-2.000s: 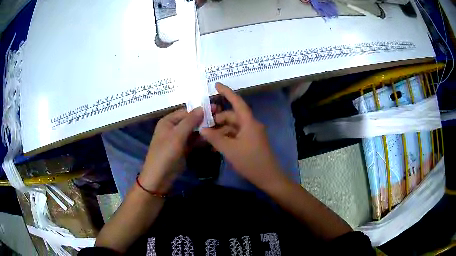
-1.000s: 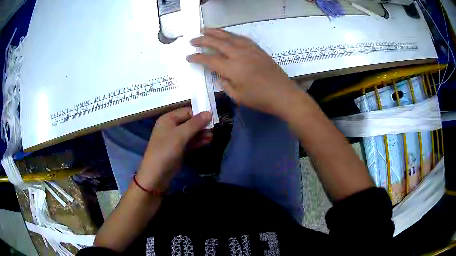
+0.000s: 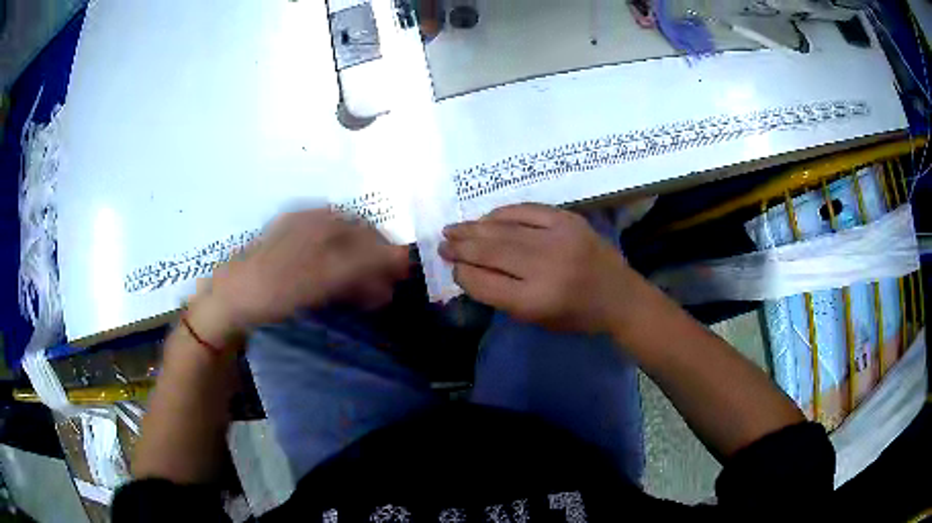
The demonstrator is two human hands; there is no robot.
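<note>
A white fabric strip (image 3: pixel 429 184) runs from the machine at the top down over the table's front edge; its lower end hangs above my lap. My right hand (image 3: pixel 537 264) holds the strip near its lower end, fingers against its right side. My left hand (image 3: pixel 312 264) is blurred, just left of the strip over the table edge; whether its fingers touch the strip cannot be told. The metal slide plate (image 3: pixel 357 41) lies left of the strip at the top.
The printed ruler (image 3: pixel 654 143) runs along the front of the white table (image 3: pixel 204 133). A purple bundle (image 3: pixel 687 29) lies at the upper right. The yellow wire basket (image 3: pixel 848 327) with wrapped pale blue packs is at the right. White strips (image 3: pixel 41 225) hang at the left.
My right hand has moved down the strip from the table to its lower end. My left hand has moved up and left, off the strip's end. The view has shifted slightly.
</note>
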